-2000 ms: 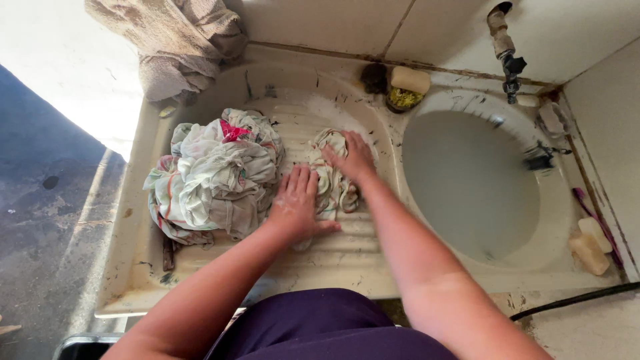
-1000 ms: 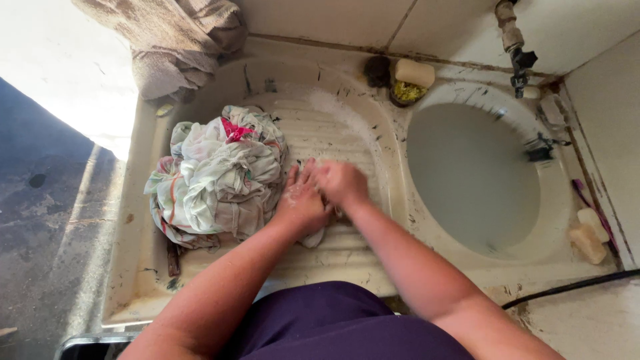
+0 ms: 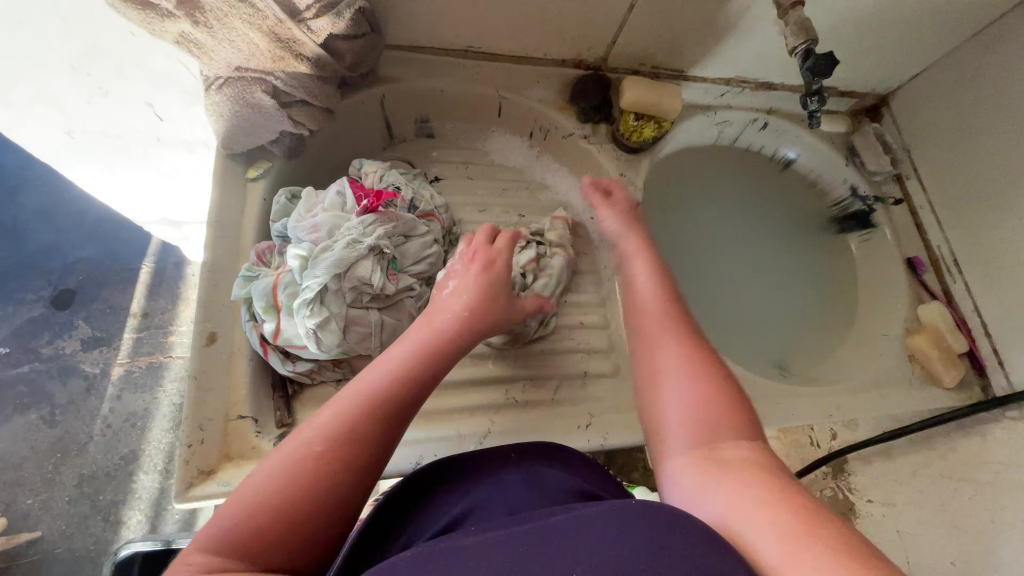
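My left hand point(image 3: 484, 280), wet with some suds, rests on the left side of a small bunched cloth point(image 3: 546, 264) on the ridged washboard of the laundry sink point(image 3: 560, 360). Whether its fingers grip the fabric is unclear. My right hand point(image 3: 612, 208), slightly blurred, is off the cloth to its upper right, near the divide between washboard and basin; its fingers look curled and it is not plain whether they hold anything. A large heap of wet pale cloths point(image 3: 360, 272) with a red patch lies directly left of my left hand.
Cloudy water point(image 3: 744, 264) fills the round basin at right, below a tap point(image 3: 812, 72). A soap bar point(image 3: 650, 98) sits by a yellow-green scouring pad point(image 3: 640, 130) and a dark scrubber point(image 3: 591, 98). More soap point(image 3: 934, 356) and a toothbrush point(image 3: 944, 308) lie right. A towel point(image 3: 276, 80) hangs upper left.
My right hand has moved off the small cloth, up and to the right, away from my left hand. The small cloth, mostly covered by my hands a second ago, shows again.
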